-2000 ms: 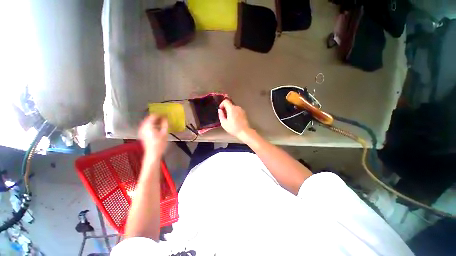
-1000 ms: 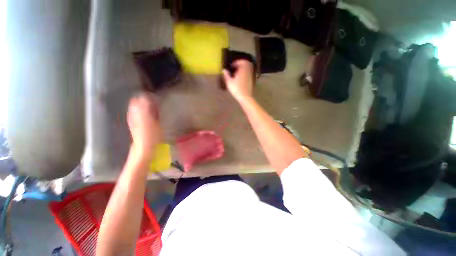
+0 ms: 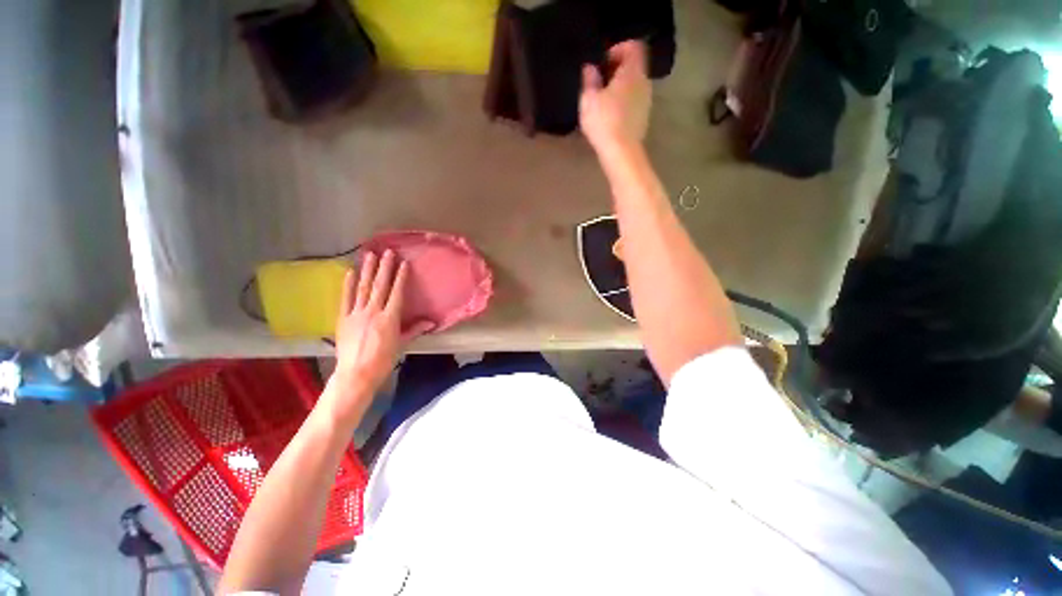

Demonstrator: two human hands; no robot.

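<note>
A pocket piece (image 3: 440, 279) lies pink side up near the table's front edge, its rim ruffled. The small yellow template (image 3: 301, 298) lies at its left, with a thin black cord around it. My left hand (image 3: 375, 314) rests flat, fingers spread, on the pink piece's left side, beside the template. My right hand (image 3: 617, 99) is at the far side, over the dark stacked pocket pieces (image 3: 547, 70); whether its fingers grip one cannot be told. The steam iron (image 3: 602, 259) stands partly hidden behind my right forearm.
A yellow sheet (image 3: 429, 33) and another dark piece (image 3: 309, 61) lie at the far side. Dark pieces (image 3: 795, 128) lie at the far right. A wire ring (image 3: 689, 197) is near the iron. A red basket (image 3: 210, 448) is below the table at left. A hose (image 3: 769, 312) runs right.
The dark piece in front now shows pink, and my left hand has come down onto it. My right hand has moved from it to the far pieces, which sit closer together.
</note>
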